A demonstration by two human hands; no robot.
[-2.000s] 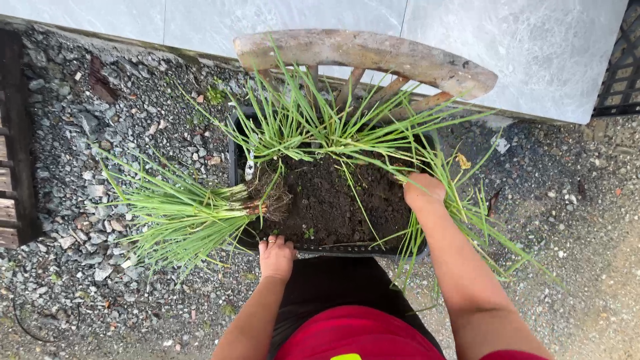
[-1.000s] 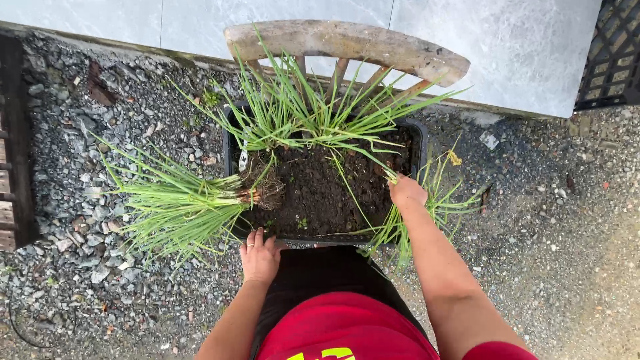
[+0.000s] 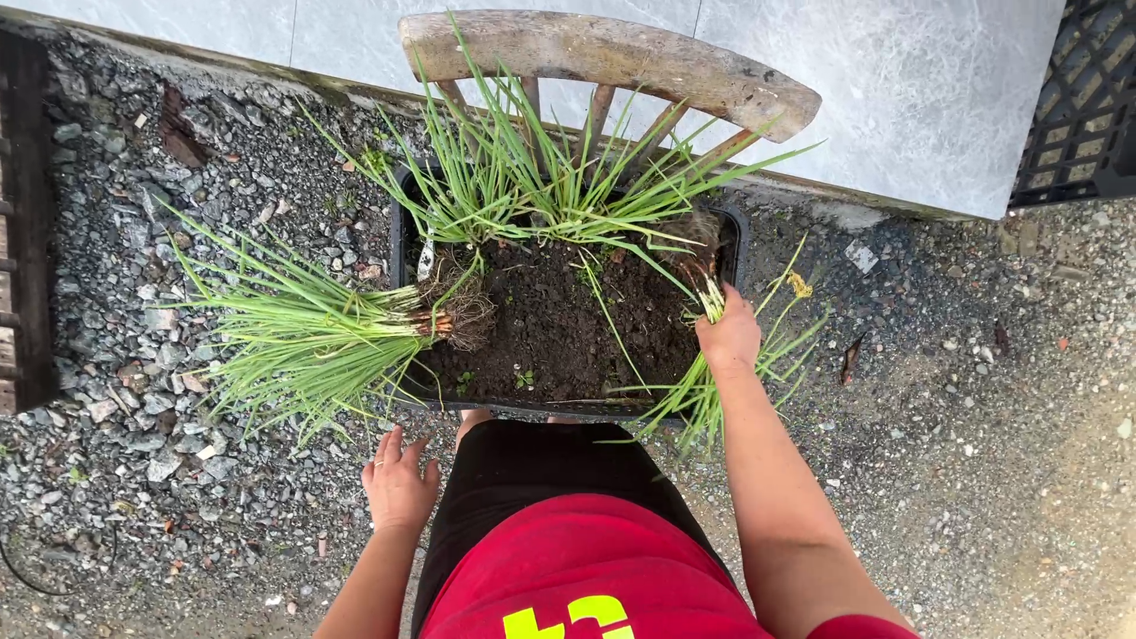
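Observation:
My right hand (image 3: 729,333) is closed around the stems of a small bunch of green onions (image 3: 707,297) at the right end of a black plastic planter (image 3: 744,240). Its roots point away from me, and the leaves hang over the near rim. My left hand (image 3: 399,479) is off the planter's near left side, fingers apart, holding nothing. A larger bunch of green onions (image 3: 306,333) lies across the left rim, roots on the dark soil (image 3: 568,324) and leaves over the gravel. More green onions (image 3: 541,200) stand along the planter's far side.
A wooden chair back (image 3: 608,53) with spindles rises behind the planter, beside a grey tiled ledge (image 3: 870,80). Gravel (image 3: 133,355) surrounds the planter. A black plastic crate (image 3: 1078,106) is at the far right, and a dark slatted wooden object (image 3: 22,222) is at the left edge.
My left hand has left the planter's near rim and moved back toward me. The roots of the bunch in my right hand now show at the planter's far right.

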